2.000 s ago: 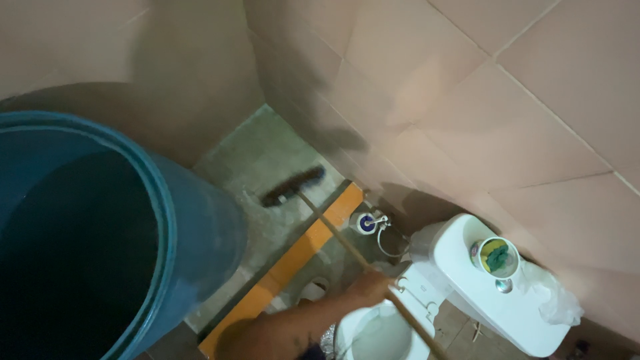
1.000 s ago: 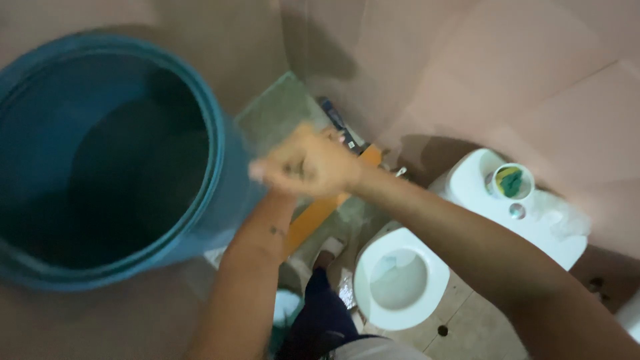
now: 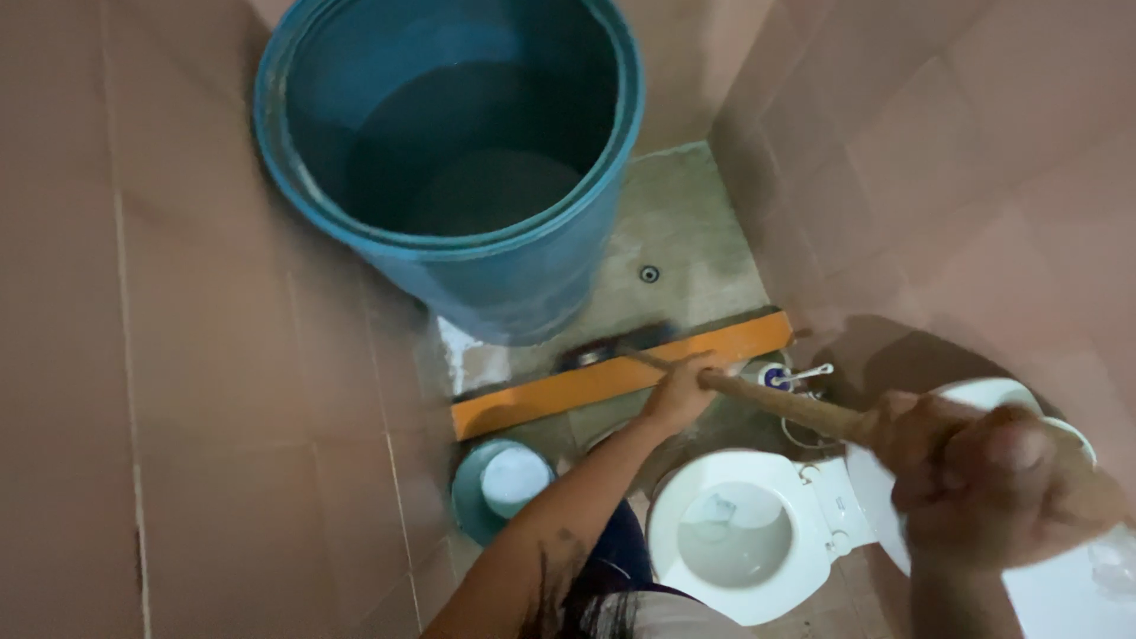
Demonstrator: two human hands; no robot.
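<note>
A long wooden broom handle (image 3: 790, 406) runs from lower right toward the floor beyond an orange curb. My left hand (image 3: 688, 390) grips it partway down, above the curb. My right hand (image 3: 985, 470) is closed around its upper end, large and near the camera. At the far end, the dark, blurred broom head (image 3: 621, 346) lies along the inner side of the orange curb (image 3: 568, 390), close to the foot of a big blue plastic barrel (image 3: 497, 293). The curb partly hides the bristles.
A floor drain (image 3: 650, 274) lies beyond the curb. Nearer stand a white toilet (image 3: 670, 532), a toilet brush in its holder (image 3: 775, 376) and a teal bucket (image 3: 470, 501) with a white container (image 3: 516, 480) inside. Tiled walls rise on both sides.
My hands, close together one second ago, are now apart along the handle. The broom head has moved from the middle of the floor beyond the curb to the curb's edge. The view has shifted.
</note>
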